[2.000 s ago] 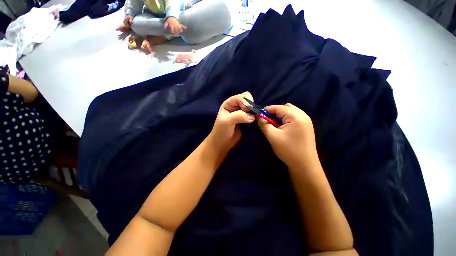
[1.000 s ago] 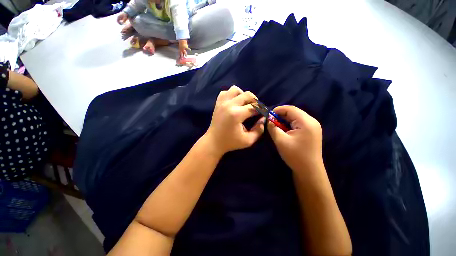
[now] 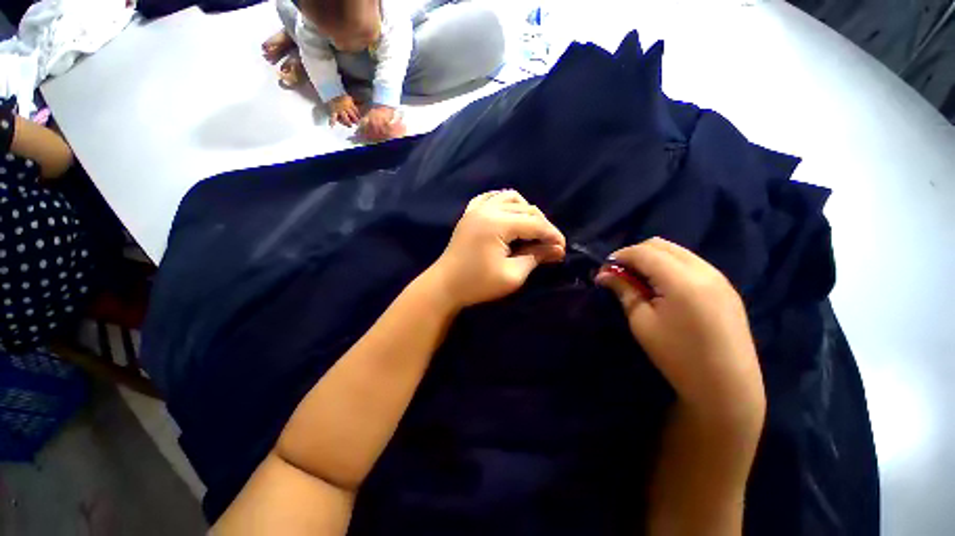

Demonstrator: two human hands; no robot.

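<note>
A dark navy jacket (image 3: pixel 492 398) lies spread over the white table, with pointed folds at its far side. My left hand (image 3: pixel 505 249) is over its middle, fingertips pinched together; what they pinch is too small or dark to tell. My right hand (image 3: pixel 681 304) is just to the right, closed on thread snips (image 3: pixel 630 281) with a red handle. The blades point toward my left fingertips and are blurred. A small gap lies between the two hands. Most of the snips is hidden in my right hand.
A baby (image 3: pixel 351 52) sits on the white table (image 3: pixel 157 115) beyond the jacket, leaning forward. A person in a dotted black top (image 3: pixel 42 251) is at the left edge. White cloth (image 3: pixel 68 37) lies at the far left. A blue plastic basket (image 3: pixel 37 403) is on the floor.
My right hand with the snips has moved right and slightly down, away from my left hand. My left hand has turned over the cloth. The baby has leaned forward, both hands down on the table.
</note>
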